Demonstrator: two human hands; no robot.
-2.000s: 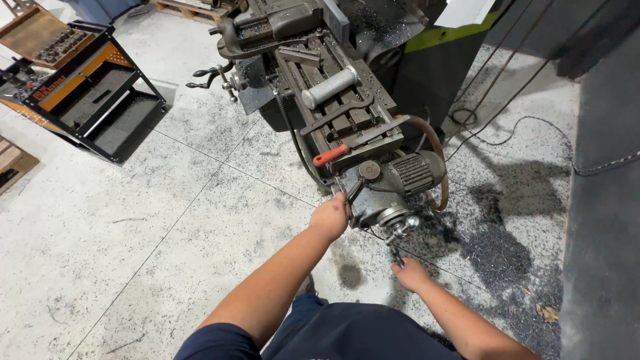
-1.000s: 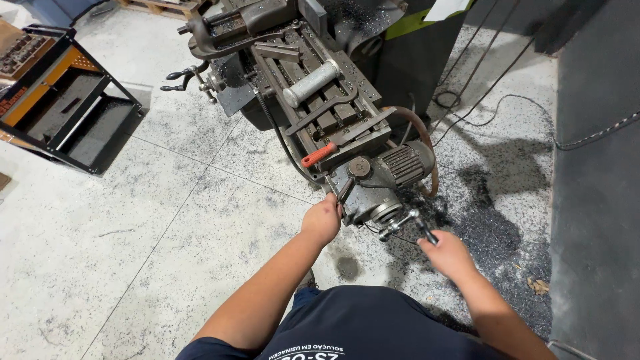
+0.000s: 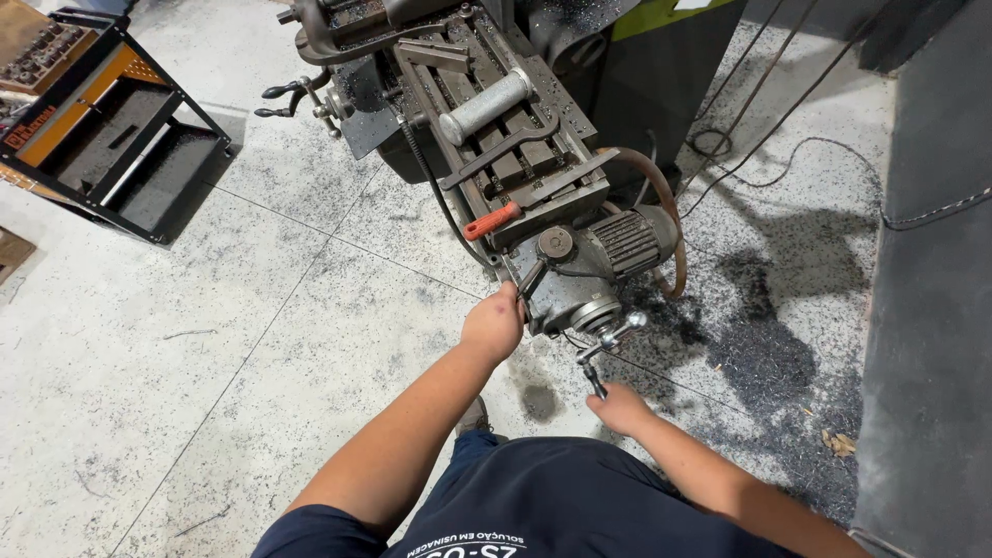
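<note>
My right hand [image 3: 622, 408] is closed on the dark grip of a metal crank handle [image 3: 608, 345] at the near end of a milling machine's table. My left hand [image 3: 494, 322] is at the near left corner of the power-feed housing [image 3: 570, 283], beside a short lever; its fingers are mostly hidden, so its hold cannot be made out. On the slotted table lie a file with an orange handle [image 3: 493, 222], a dark hook spanner [image 3: 504, 149], a grey metal cylinder [image 3: 486, 107] and flat metal bars [image 3: 434, 56].
A black and orange tool cart [image 3: 178, 93] with a wooden rack of small metal parts [image 3: 43, 58] stands at the upper left. A ribbed motor [image 3: 629, 242] and a brown hose [image 3: 673, 194] are right of the housing. Metal chips cover the floor; a grey wall [image 3: 930, 310] is at right.
The crank has turned, and my right hand has moved round with its grip. My left hand has stayed at the corner of the housing.
</note>
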